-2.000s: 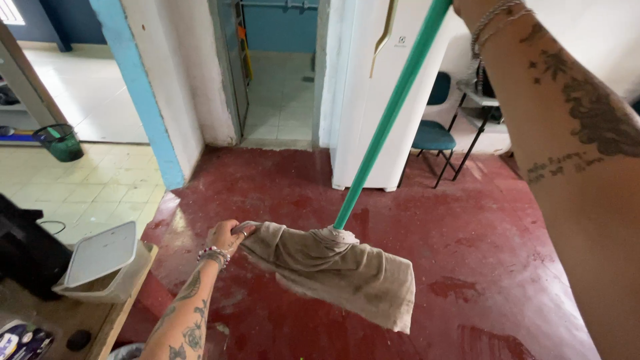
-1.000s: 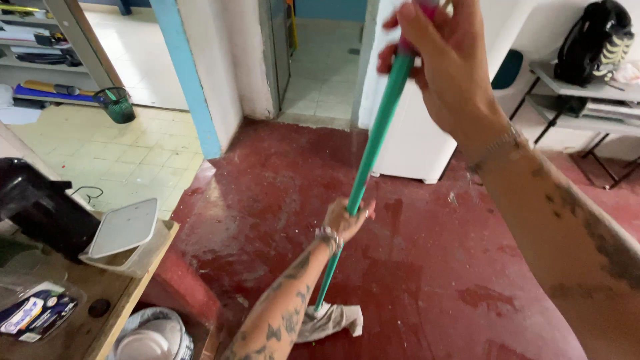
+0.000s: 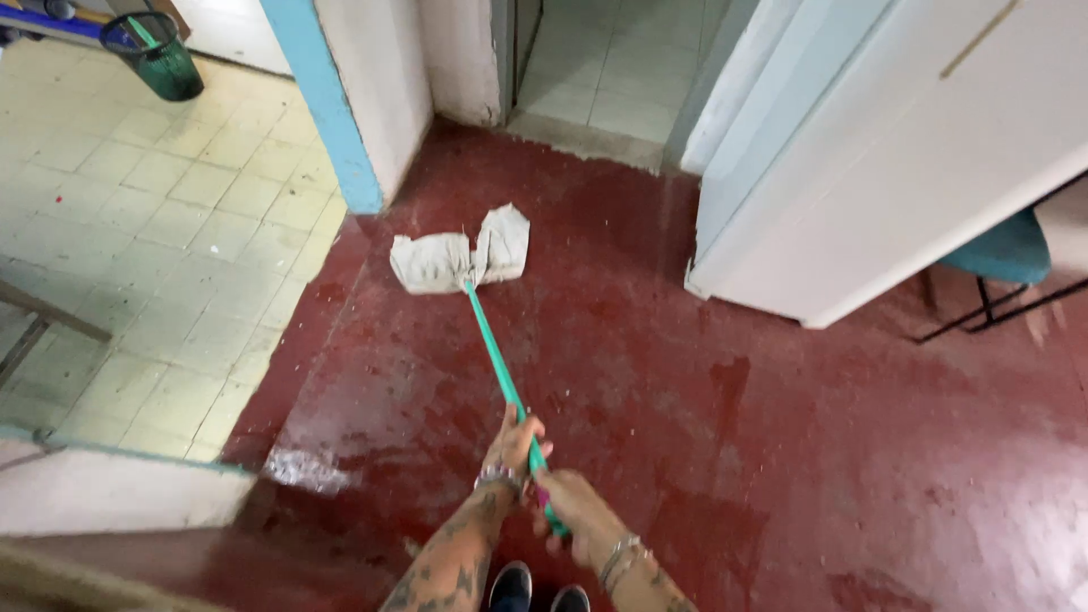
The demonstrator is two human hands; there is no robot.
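A green pole (image 3: 495, 355) slants from my hands down to the red floor. At its far end a pale grey-beige cloth (image 3: 433, 262) lies spread on the floor in two lobes, near the foot of the blue-edged wall. My left hand (image 3: 515, 444) grips the pole partway down. Closer to my body, my right hand (image 3: 571, 510) is closed around the pole's upper end, beside a pink part. The crosspiece under the cloth is hidden.
The red floor (image 3: 629, 382) has wet patches. A blue-edged wall corner (image 3: 361, 183) stands ahead left, a doorway sill (image 3: 586, 140) beyond. The white refrigerator (image 3: 816, 195) and a teal chair (image 3: 1003, 251) are at right. A green mesh basket (image 3: 166, 72) sits on yellowish tiles. My shoes (image 3: 512, 586) show below.
The cloth has moved forward to near the wall corner, and the pole now slants away from me. My left hand, first on the cloth, holds the pole. The view has tilted down.
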